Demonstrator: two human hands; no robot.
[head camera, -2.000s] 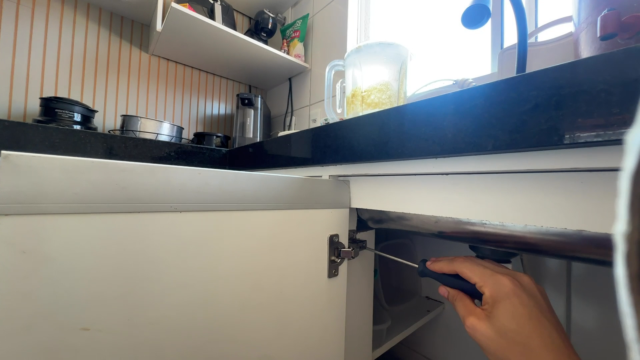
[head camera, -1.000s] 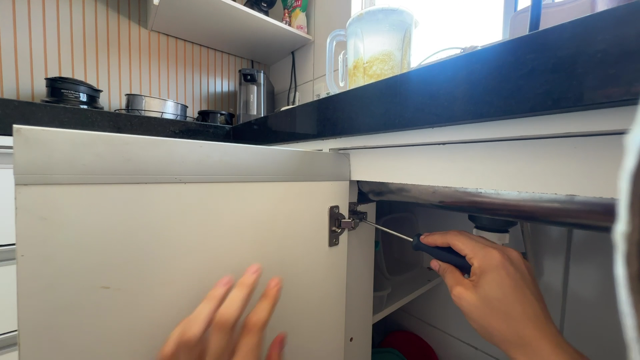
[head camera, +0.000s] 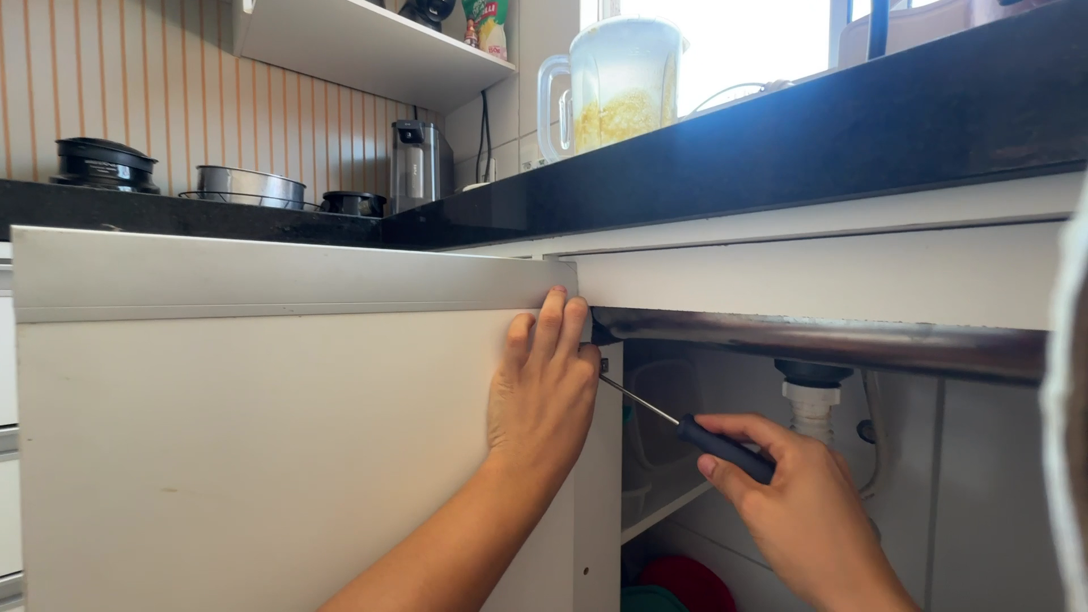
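Note:
My right hand (head camera: 790, 484) grips the dark blue handle of a screwdriver (head camera: 727, 449). Its thin metal shaft points up and left to the cabinet's side panel (head camera: 602, 476), close to the hinge area; the tip's exact seat cannot be made out. My left hand (head camera: 548, 382) lies against the inner face of the open white cabinet door (head camera: 255, 442), near its hinged edge, fingers pointing up onto the grey metal strip (head camera: 297, 285) along the top. The hand covers the metal hinge. It holds no tool.
Above runs a black stone countertop (head camera: 765, 110) with a clear plastic jug (head camera: 625, 85) of yellowish contents. A metal sink edge (head camera: 816, 336) and a white drain pipe (head camera: 812, 408) are inside the cabinet. Pans (head camera: 251, 185) stand on the counter at the left.
My left hand, out of view two seconds ago and low on the door one second ago, has moved up and right over the hinge. My right hand still holds the screwdriver near the hinge.

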